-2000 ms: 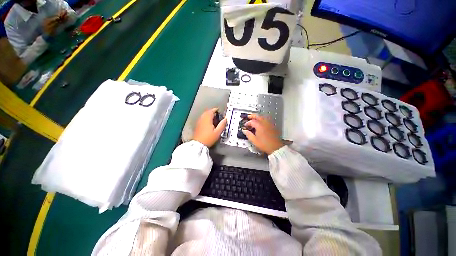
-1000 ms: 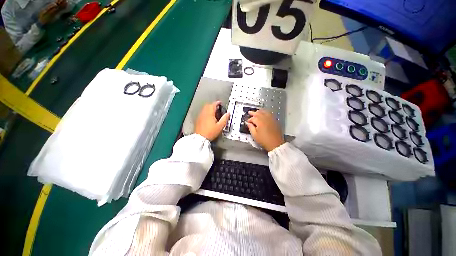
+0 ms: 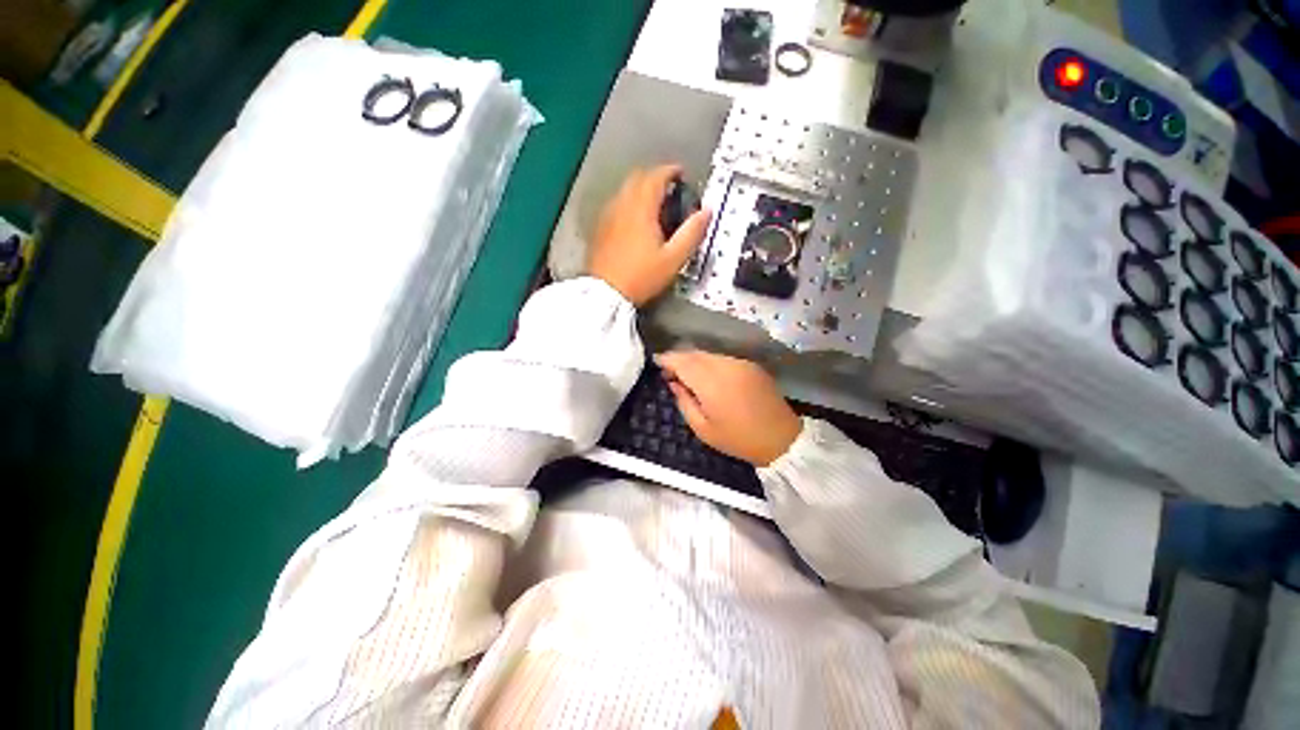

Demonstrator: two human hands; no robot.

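My left hand (image 3: 645,240) rests at the left of the perforated base plate (image 3: 858,183), with a small black part (image 3: 679,210) between thumb and fingers; its full shape is hidden. A black ring (image 3: 774,247) sits in the black fixture (image 3: 770,283) on the plate, with a small red light spot beside it. My right hand (image 3: 734,408) is over the keyboard (image 3: 667,432), fingertips at its upper left part, with nothing seen in it.
The left tray stack (image 3: 285,243) bears two rings (image 3: 435,110). The right stack (image 3: 984,307) holds rows of rings (image 3: 1202,374). Behind the plate are a dark block (image 3: 744,46), a loose ring (image 3: 793,59) and another block (image 3: 898,97). The button panel (image 3: 1119,100) shows one red light. A mouse (image 3: 1012,489) lies right.
My right hand has left the fixture and moved down to the keyboard, uncovering the ring in the fixture. My left hand still has the black part. The view has tilted down and turned.
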